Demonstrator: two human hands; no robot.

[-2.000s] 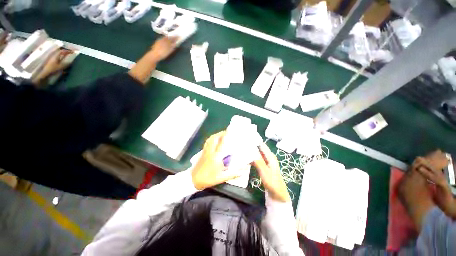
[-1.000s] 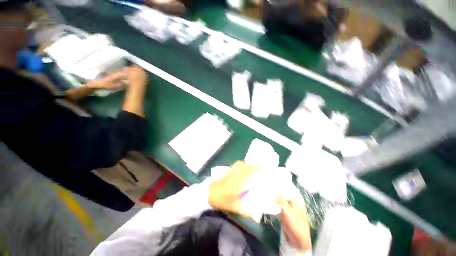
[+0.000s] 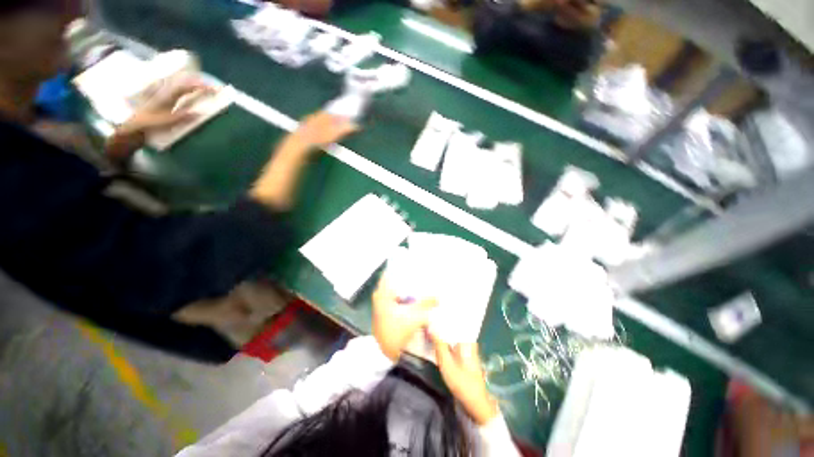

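Observation:
White carton blanks (image 3: 446, 277) with rounded far edges lie in front of me, with a small purple mark at the near left. My left hand (image 3: 402, 319) holds them at the near left side, fingers over the mark. My right hand (image 3: 458, 361) is at their near edge, close to my left hand; blur hides whether its fingers grip them. A group of part-folded white cartons (image 3: 355, 243) with jagged flaps lies to the left. A stack of white blanks (image 3: 625, 406) lies to the right.
Tangled white loops (image 3: 544, 357) lie beside the right stack, near a smaller white pile (image 3: 567, 286) by the metal post (image 3: 714, 234). Loose cartons (image 3: 482, 171) lie beyond the pale rail (image 3: 411, 187). A neighbour's arm (image 3: 290, 170) reaches across at left. Bagged parts are at the far right.
The blanks in front of me now show as a broad sheet, and my hands have come closer together at its near edge. The left neighbour's hand has moved over the rail to a white item.

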